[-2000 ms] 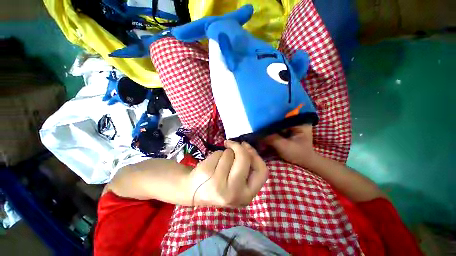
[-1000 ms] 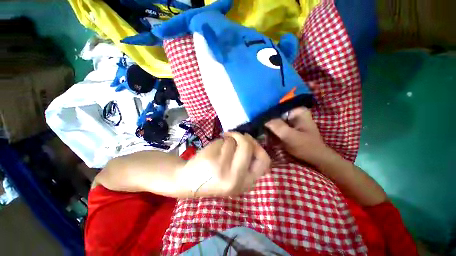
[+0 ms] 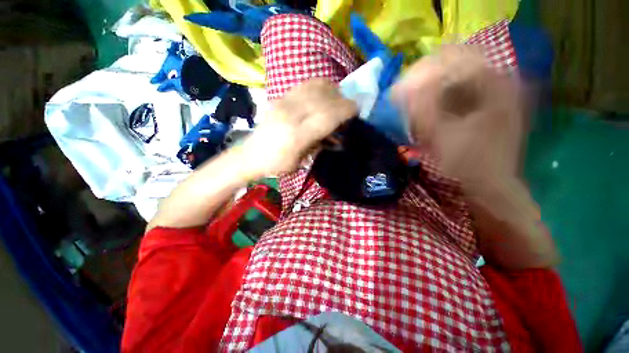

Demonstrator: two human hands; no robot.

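The blue plush shark (image 3: 390, 117) lies over the lap, its black end panel (image 3: 355, 169) turned up towards me with a small white logo. Part of its white side and a blue fin show behind. My left hand (image 3: 300, 124) is closed at the panel's left edge, fingertips on the dark fabric. My right hand (image 3: 462, 103) is strongly blurred, raised over the shark's right side; whether it holds anything cannot be made out. No needle or thread is visible.
Red gingham apron (image 3: 358, 255) covers the lap. A white sack (image 3: 93, 114) with small blue-black pieces (image 3: 201, 77) lies left. A yellow bag (image 3: 407, 24) is in front. A red stool (image 3: 255, 200) shows below my left forearm.
The shark has been turned so its black panel faces me. My left hand has moved up and left to its edge. My right hand has risen and is blurred.
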